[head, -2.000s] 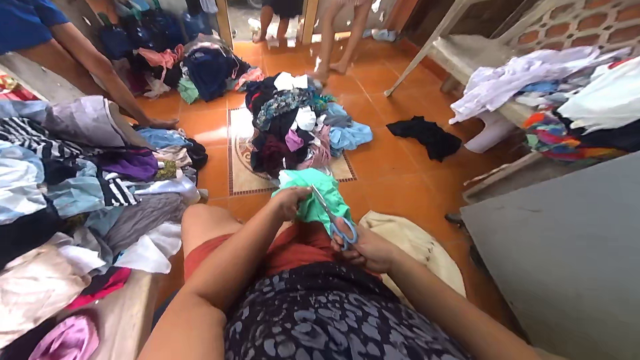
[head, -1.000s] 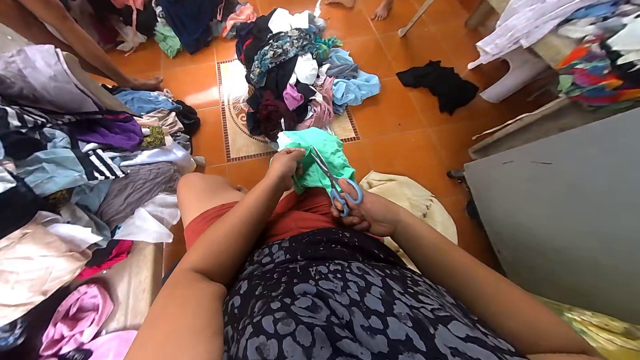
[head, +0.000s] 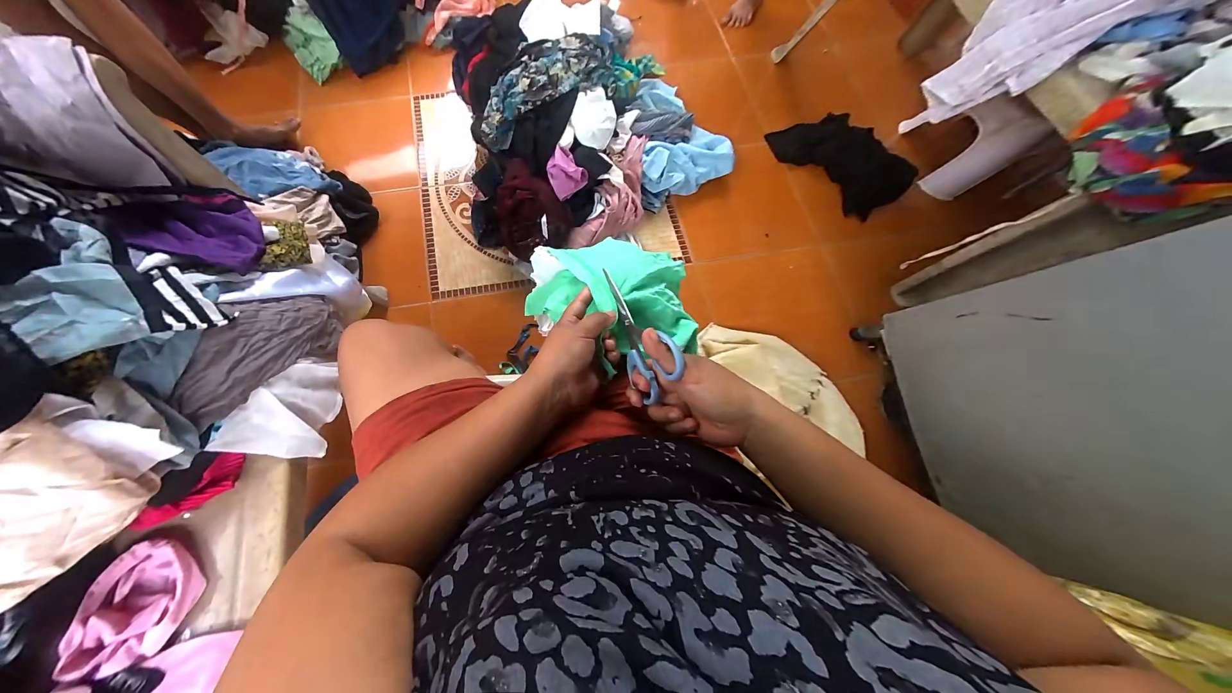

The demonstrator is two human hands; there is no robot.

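Observation:
Bright green cloth (head: 640,279) lies bunched over my lap, a bit of white fabric at its left edge. My left hand (head: 577,351) grips the near left part of that cloth. Scissors with blue handles (head: 669,358) are in my right hand (head: 701,397), fingers in the loops. Their blades point up and forward across the green cloth, just right of my left fingers; whether they cut into it cannot be told. Beyond my knees a heap of mixed clothes (head: 549,106) rests on the tiled floor.
More clothes (head: 260,346) cover a bench at left. A black garment (head: 847,164) lies on the floor at right, near a cloth-laden bench (head: 1049,101). A grey panel (head: 1059,385) stands at right, a cream cloth (head: 789,380) beside my lap. Another person's arm (head: 164,77) reaches in at upper left.
My left hand has moved nearer my body, its grip on the green cloth now lower beside the scissors. The scissors stay in my right hand. The view has tilted downward.

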